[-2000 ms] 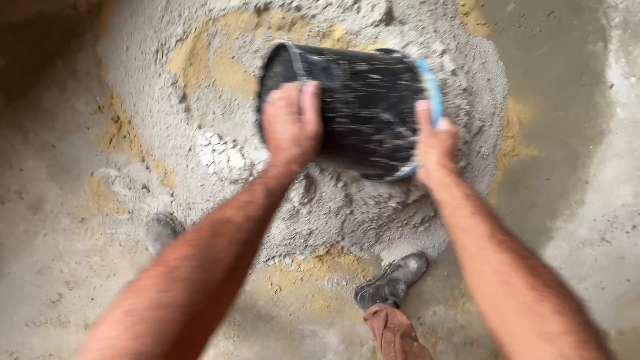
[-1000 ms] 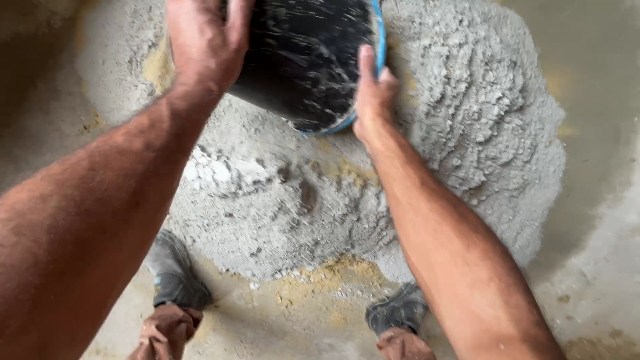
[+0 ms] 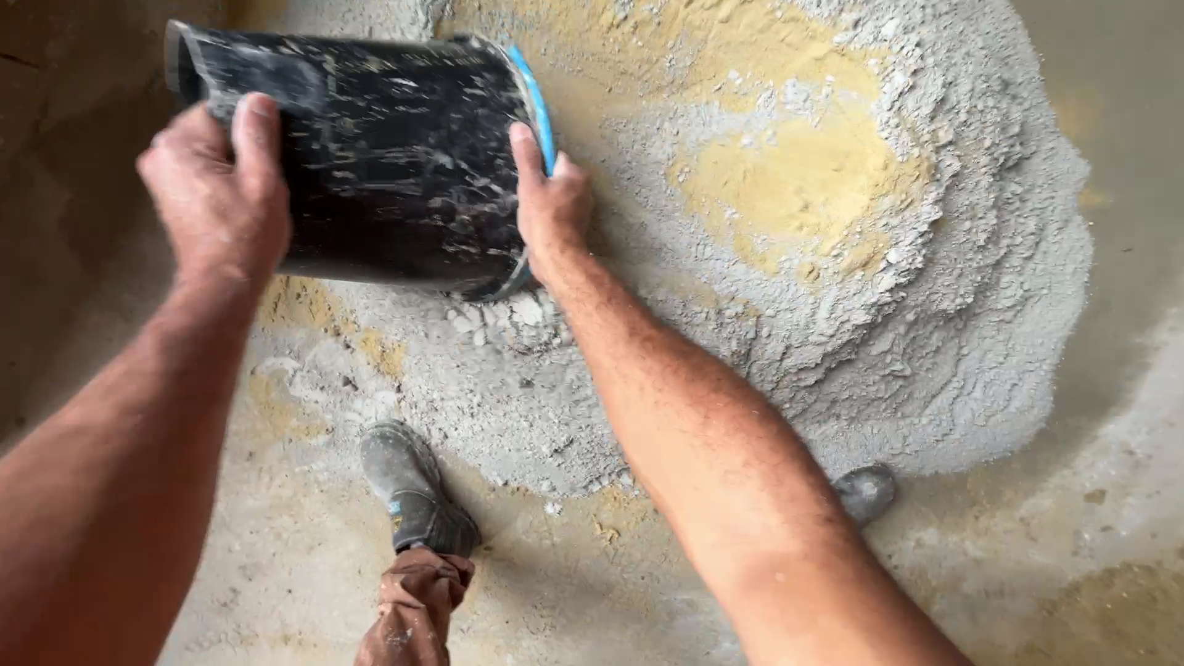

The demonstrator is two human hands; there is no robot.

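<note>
Both my hands hold a black plastic bucket (image 3: 398, 166) lying on its side in the air, at the upper left of the view. My left hand (image 3: 222, 185) grips its left end, thumb up along the wall. At the other end, my right hand (image 3: 552, 199) clasps the rim, which has a blue edge. Pale dust streaks mark the bucket's wall. Beneath and to the right of it spreads a broad heap of grey powder (image 3: 980, 277), with a patch of yellow sand (image 3: 795, 185) in its middle. The bucket's inside is mostly hidden.
My feet stand at the near edge of the heap, in a dusty grey boot (image 3: 407, 476) on the left and another boot (image 3: 866, 492) partly behind my right forearm. Rough concrete floor (image 3: 573, 592) surrounds the heap, with a damp-looking darker band on the right.
Both hands and the bucket have moved left over the heap. The yellow sand patch, largely out of sight one second ago, now shows. The view has shifted.
</note>
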